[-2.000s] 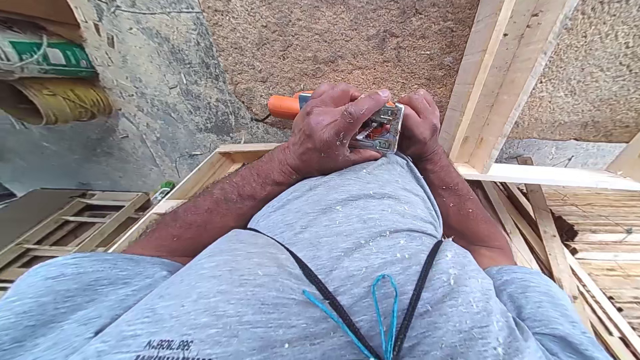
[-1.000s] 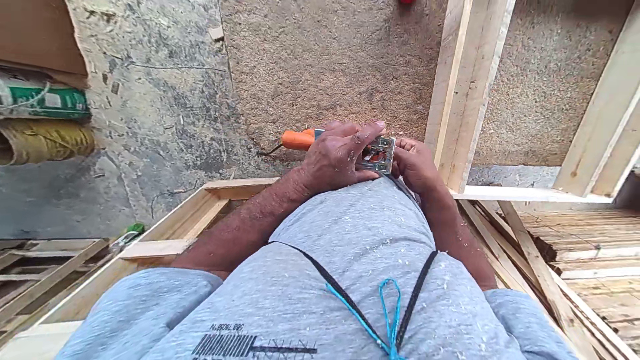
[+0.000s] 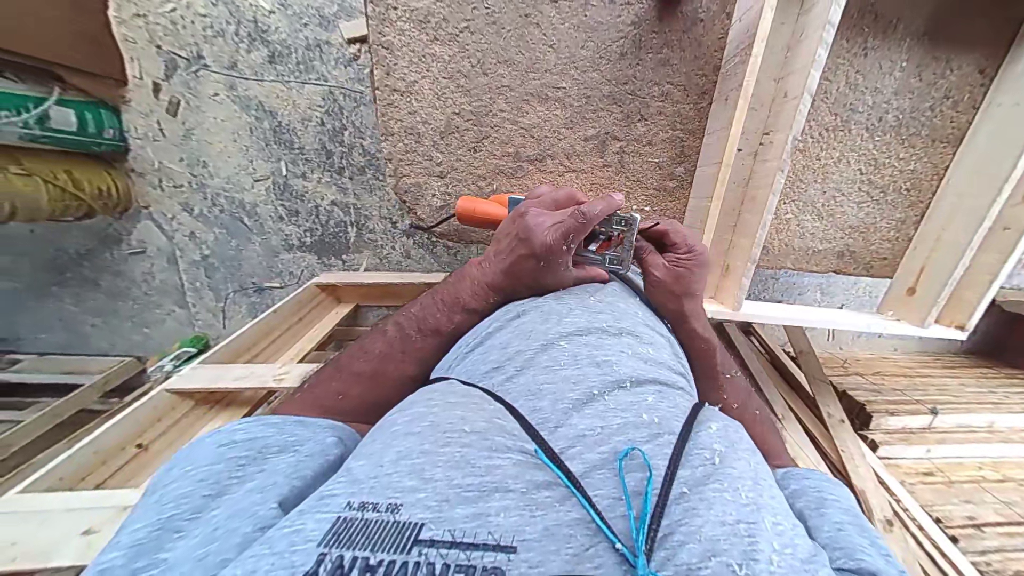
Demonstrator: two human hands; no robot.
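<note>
An orange corded power tool [image 3: 480,212], which looks like a jigsaw, lies against the front of my grey shirt. My left hand [image 3: 544,240] is closed around its body, with the thumb and a finger at the metal base plate [image 3: 622,244], which faces up toward me. On the plate's other side, my right hand [image 3: 676,260] pinches a thin dark rod [image 3: 648,226], whose tip shows near the plate's edge; its kind cannot be told. A black cord leaves the orange end. Wood shavings cling to my forearms and shirt.
Wooden frames [image 3: 744,160] stand on the right over a sawdust-covered board [image 3: 544,104]. Another wooden frame [image 3: 240,344] is at my left. Slats [image 3: 944,448] are stacked at the lower right. A yellow roll [image 3: 64,184] and a green package [image 3: 72,120] lie far left.
The view has shifted somewhat. Both hands have stayed at the tool's base plate. The thin rod in my right fingers now shows more plainly than before.
</note>
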